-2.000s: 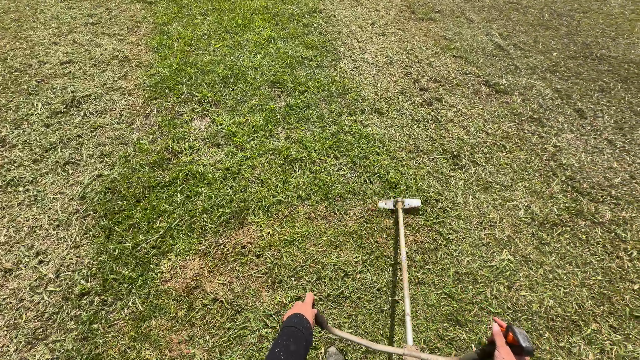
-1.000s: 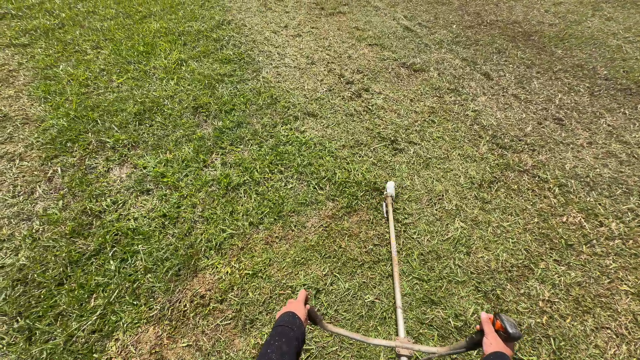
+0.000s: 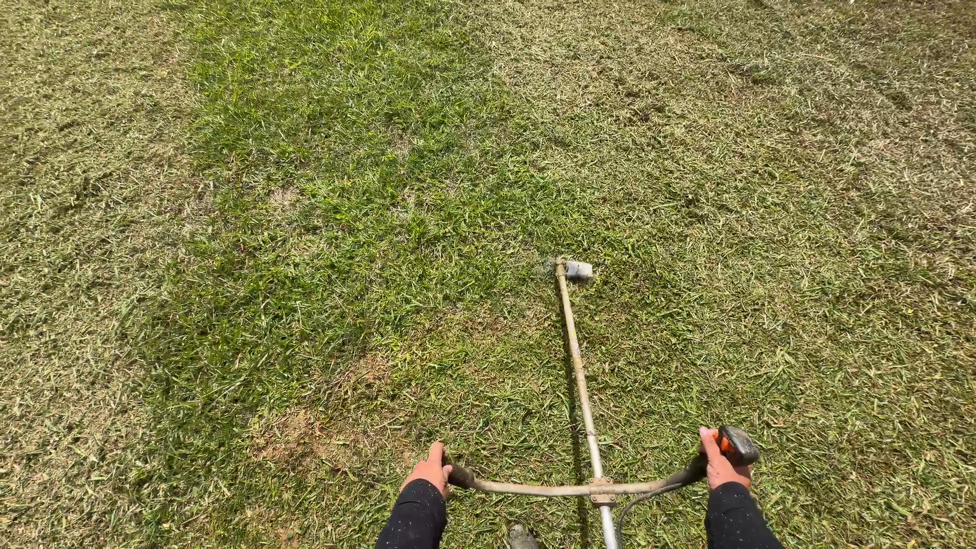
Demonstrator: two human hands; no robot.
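Observation:
A brush cutter's long metal shaft (image 3: 581,374) runs forward from the bottom edge, right of centre. At its far end a whitish cutting head (image 3: 577,269) sits low over the grass. A curved handlebar (image 3: 537,490) is clamped across the shaft. My left hand (image 3: 431,469) is closed around the handlebar's left end. My right hand (image 3: 720,460) grips the right end, beside a black and orange throttle control (image 3: 736,445). A cable runs from that side toward the shaft. The engine is out of view.
Longer green grass (image 3: 343,152) forms a strip left of the head. Short grass with pale clippings (image 3: 801,229) lies to the right and at the far left. A brownish bare patch (image 3: 301,438) shows left of my left hand. A shoe tip (image 3: 522,537) shows at the bottom edge.
The cutting head looks different in each frame: wide and pale, then narrow, now pale mainly right of the shaft. Both hands stay on the handlebar. The view has swung right and back.

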